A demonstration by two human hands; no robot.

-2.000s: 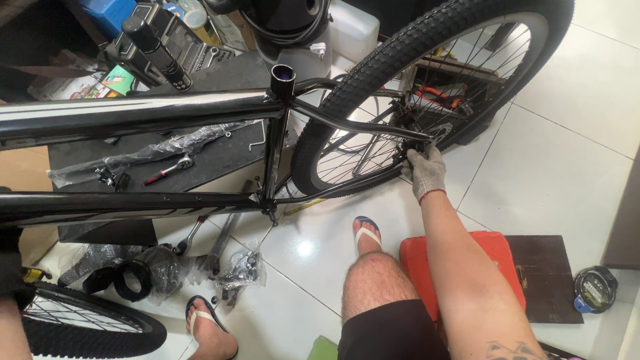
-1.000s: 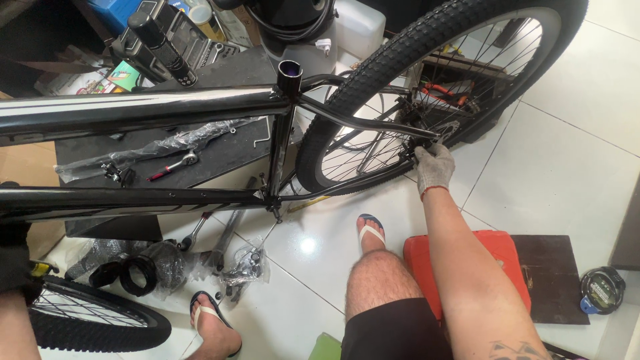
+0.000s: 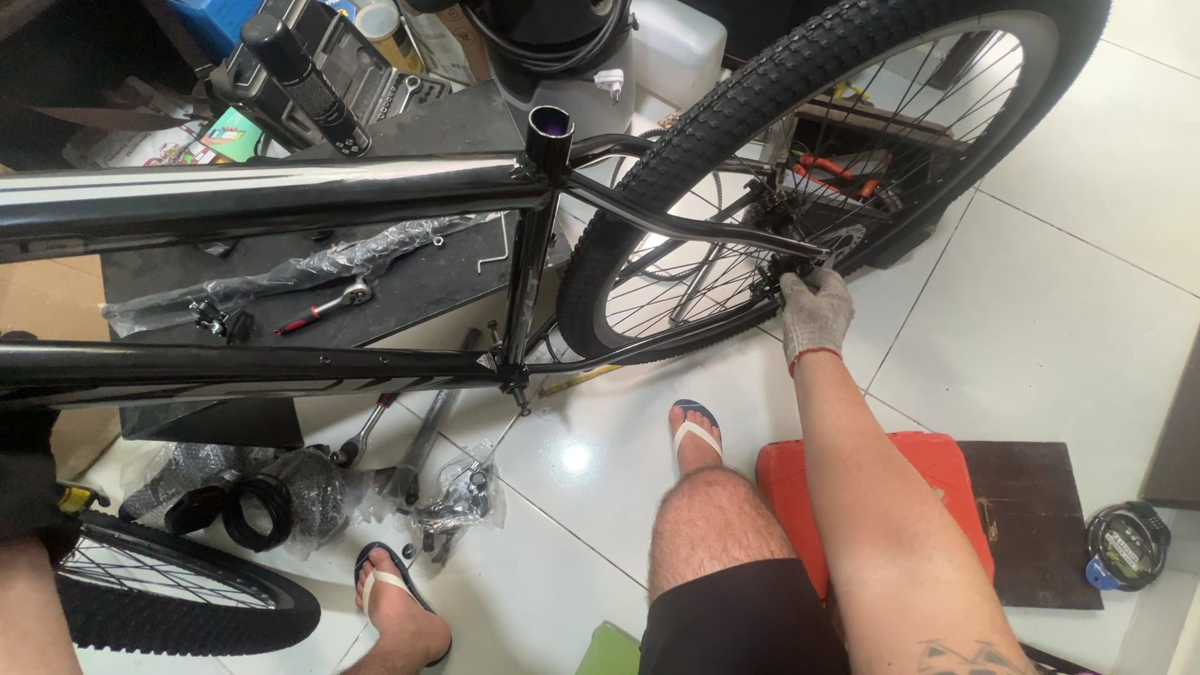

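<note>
My right hand (image 3: 817, 307), in a grey knit glove with a red cuff, has its fingers at the rear axle end of a black bicycle frame (image 3: 375, 192). The fingertips are partly hidden, so their exact grip cannot be told. The knobbly-tyred rear wheel (image 3: 609, 253) stands between the frame's stays, with a disc brake rotor (image 3: 847, 240) at its hub beside my hand. The open seat tube (image 3: 550, 131) points up toward me. My left hand is out of view; only part of that arm shows at the left edge.
A black bench top (image 3: 422, 291) under the frame bears a ratchet (image 3: 328, 305), a hex key (image 3: 503, 246) and a plastic-wrapped part. Another wheel (image 3: 187, 600) lies lower left near wrapped parts. A red case (image 3: 919, 469), a spray can (image 3: 300, 80) and a socket set (image 3: 370, 80) are around.
</note>
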